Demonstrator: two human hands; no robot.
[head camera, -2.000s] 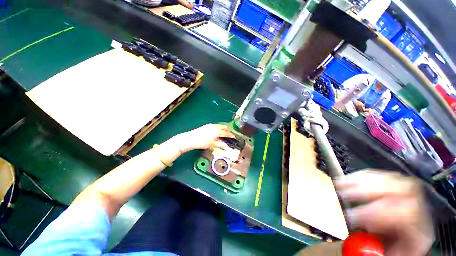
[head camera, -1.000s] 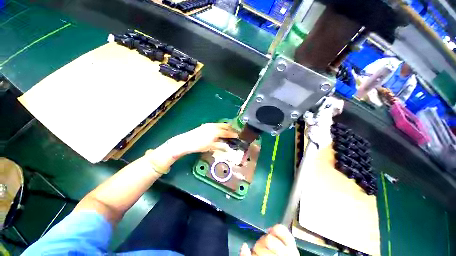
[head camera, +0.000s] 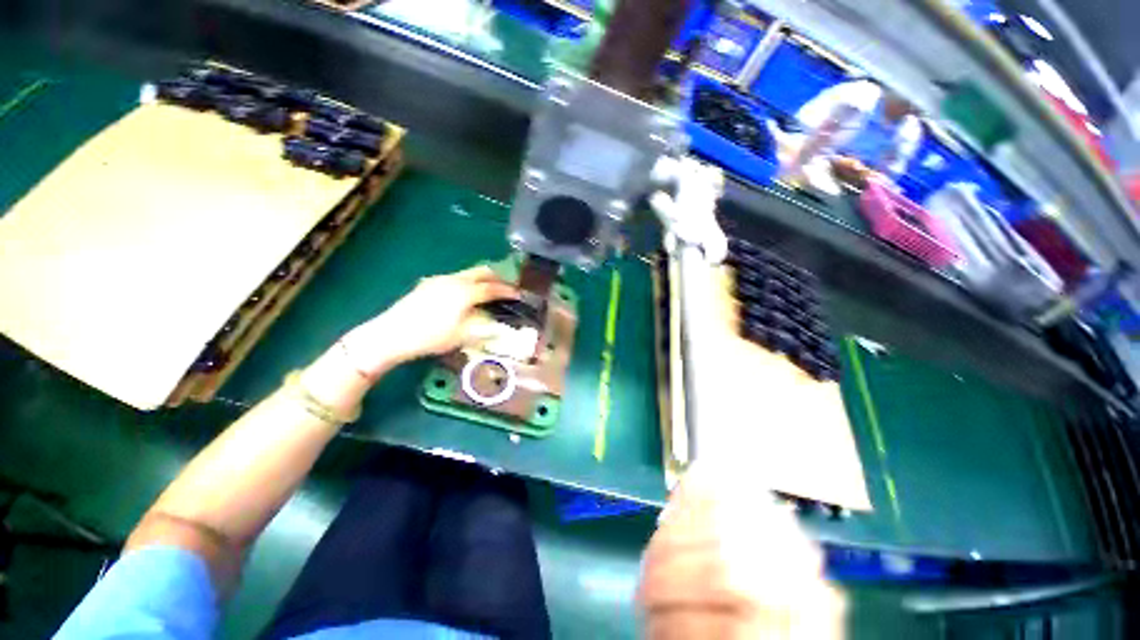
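Observation:
My left hand (head camera: 438, 323) is at the fixture (head camera: 515, 340), its fingers on a black part (head camera: 510, 310) under the ram (head camera: 540, 275). A pale ring (head camera: 488, 380) lies at the near edge of the brown plate. My right hand (head camera: 731, 556) is blurred at the lower end of the grey press lever (head camera: 689, 363) and closed around it; the red knob is hidden. The bolted grey face plate (head camera: 588, 163) is above the fixture.
Cardboard stacks with black parts stand left (head camera: 163, 238) and right (head camera: 800, 419) of the press. Rows of black parts (head camera: 781, 300) lie on the right stack. Behind are a pink basket (head camera: 910, 223), blue bins (head camera: 790, 78) and a person in pale clothes (head camera: 863, 125).
The view has shifted, so the press appears further left. The lever has swung down from its raised position, with my right hand on it. My left hand remains at the fixture.

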